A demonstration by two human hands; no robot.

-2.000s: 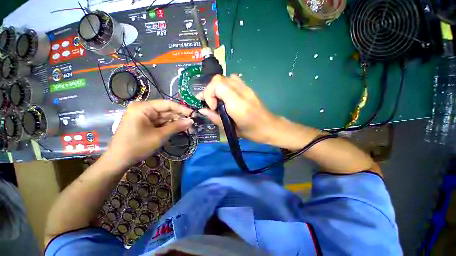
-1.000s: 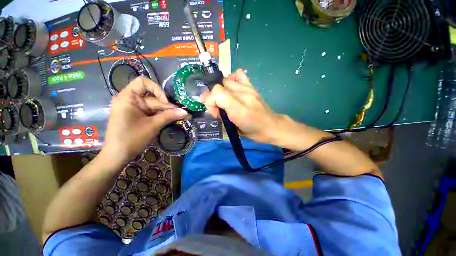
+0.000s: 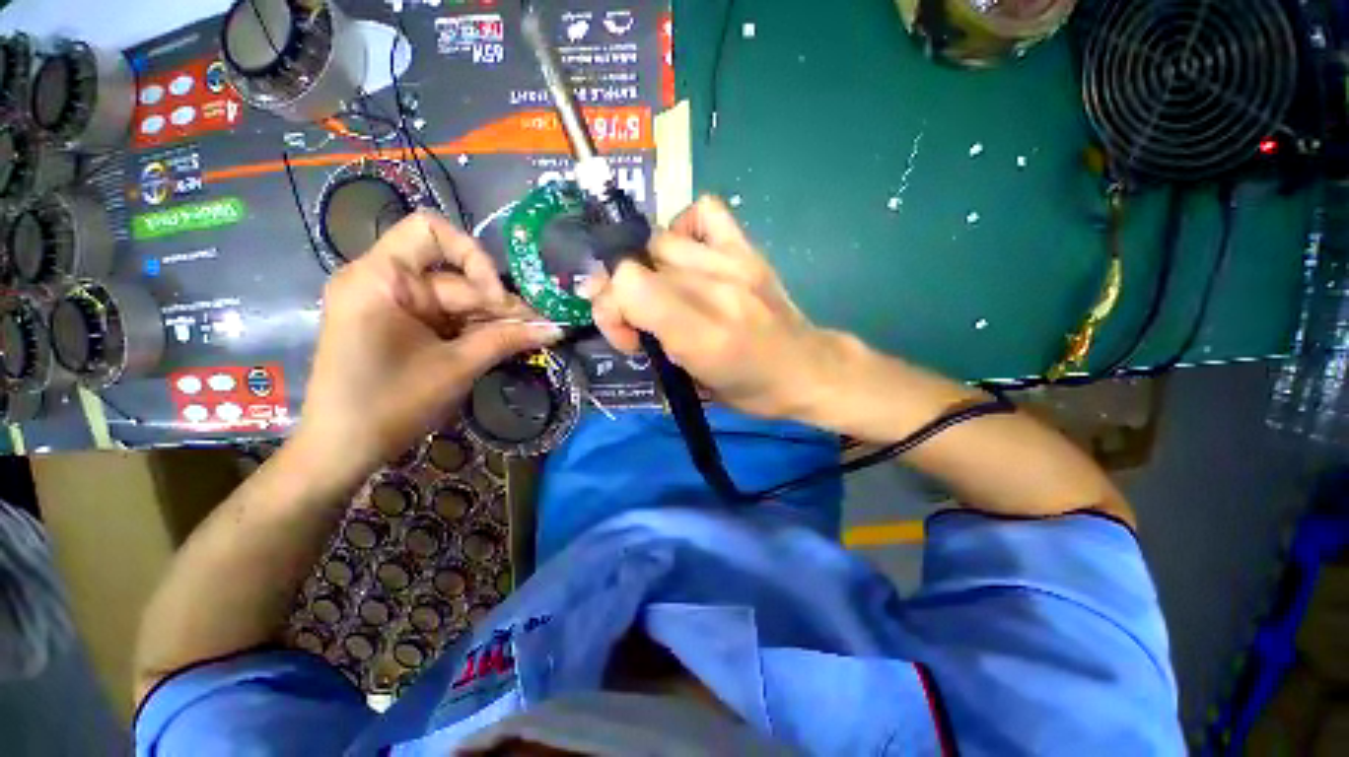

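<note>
A green ring circuit board (image 3: 536, 255) lies over the printed packaging sheet (image 3: 303, 274), between my hands. My right hand (image 3: 718, 311) is closed around the black handle of the soldering iron (image 3: 567, 107); its silver barrel points up and away from me. My left hand (image 3: 419, 337) pinches a thin wire at the board's lower edge, thumb against fingers. A cylindrical unit (image 3: 521, 402) stands just below my left fingertips. The exact wire joint is hidden by my fingers.
Cylindrical units stand in rows at the left (image 3: 89, 328); two more with wires are behind my left hand (image 3: 370, 215). An open carton of units (image 3: 407, 569) is below the bench edge. A black fume fan (image 3: 1184, 74) and a tape roll (image 3: 994, 18) are at the back right.
The green board has shifted slightly left and tilted. My left thumb and fingers have closed together at the wire. The iron stays in my right hand. The camera view has shifted a little.
</note>
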